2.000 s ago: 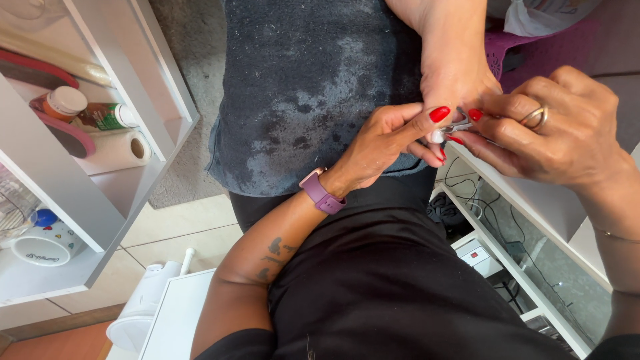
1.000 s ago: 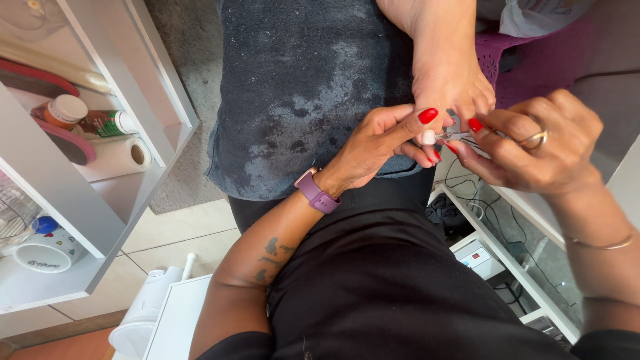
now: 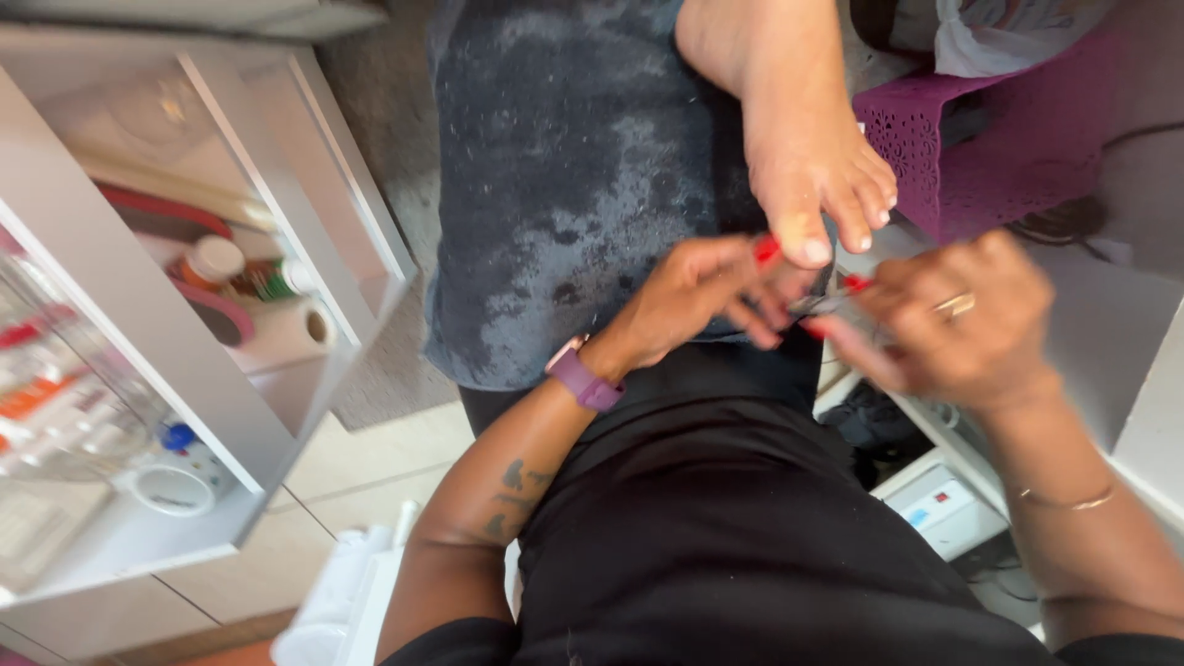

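Another person's bare foot [image 3: 800, 139] points down over the dark, damp-marked towel [image 3: 555, 185] spread on my lap. My left hand [image 3: 703, 296], a purple watch at its wrist, is beside the big toe with fingers apart; motion blurs it, and nothing shows in its grasp. A small metal nail tool [image 3: 819, 303], probably nippers, sits between the red-nailed thumb and index finger of my right hand [image 3: 953, 324]. Its tips lie just below the big toe, near my left fingers. Blur hides its exact shape and whether it touches my left hand.
On the left, a white shelf unit [image 3: 139, 342] holds a paper roll [image 3: 287, 333], bottles and a white mug [image 3: 176, 486]. A purple perforated basket [image 3: 999, 148] is right of the foot. Below my right hand, a white rack holds a white device [image 3: 943, 509] and cables.
My left hand was at the toes with its fingertips in the earlier frames; now it has come off them and its fingers are spread. The metal tool is still in my right hand, lower than the toes.
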